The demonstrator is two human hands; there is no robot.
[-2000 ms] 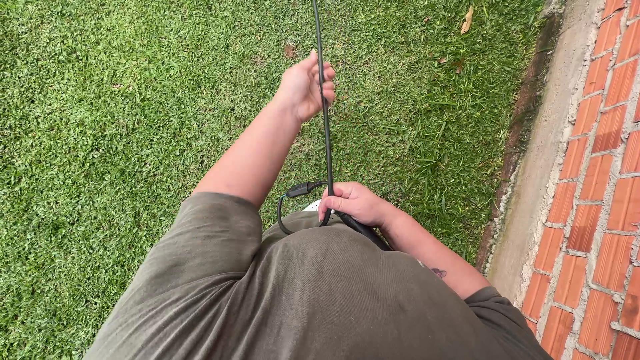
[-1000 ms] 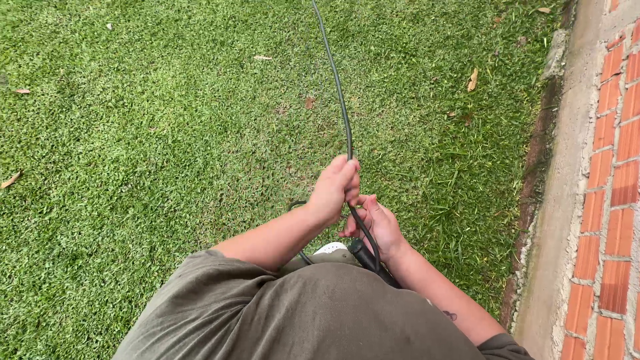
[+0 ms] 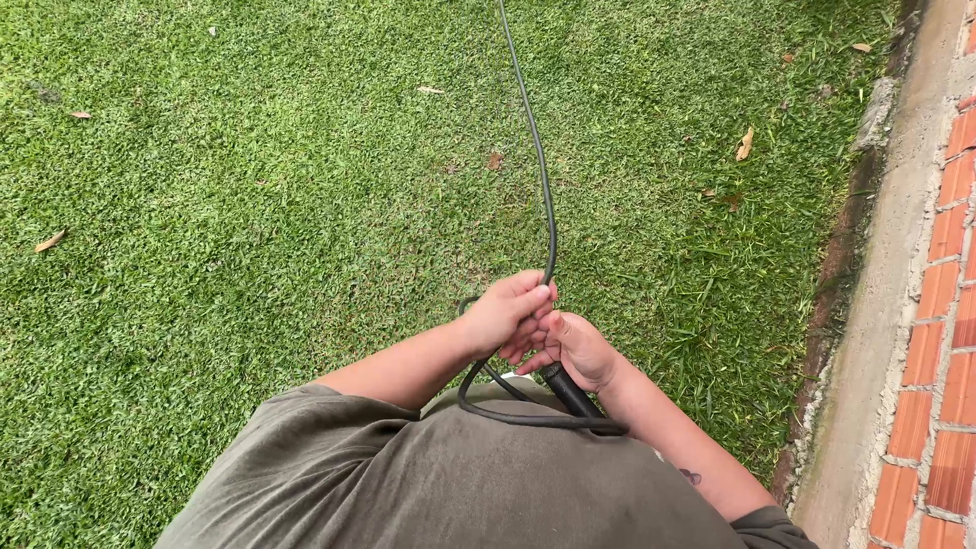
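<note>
A black cable [image 3: 543, 168] runs from the top edge of the view down to my left hand [image 3: 507, 309], whose thumb and fingers pinch it. Below the hands the cable makes a loose loop against the front of the grey-green shirt. Touching or almost touching the left fingers, my right hand [image 3: 581, 347] has its thumb raised and fingers partly curled. A thick black cylindrical handle or grip [image 3: 570, 390] lies under the right palm; whether the fingers hold it or the cable is hidden. The connector on the cable is out of sight.
Short grass [image 3: 267, 191] with scattered dry leaves [image 3: 745, 143] surrounds me. Along the right side runs a concrete footing [image 3: 877, 305], with a brick wall [image 3: 926, 354] beyond it.
Two seconds ago my left hand was higher up beside the cable; it has come down to my right hand and closed on the cable. The loop of cable at the shirt is now wider.
</note>
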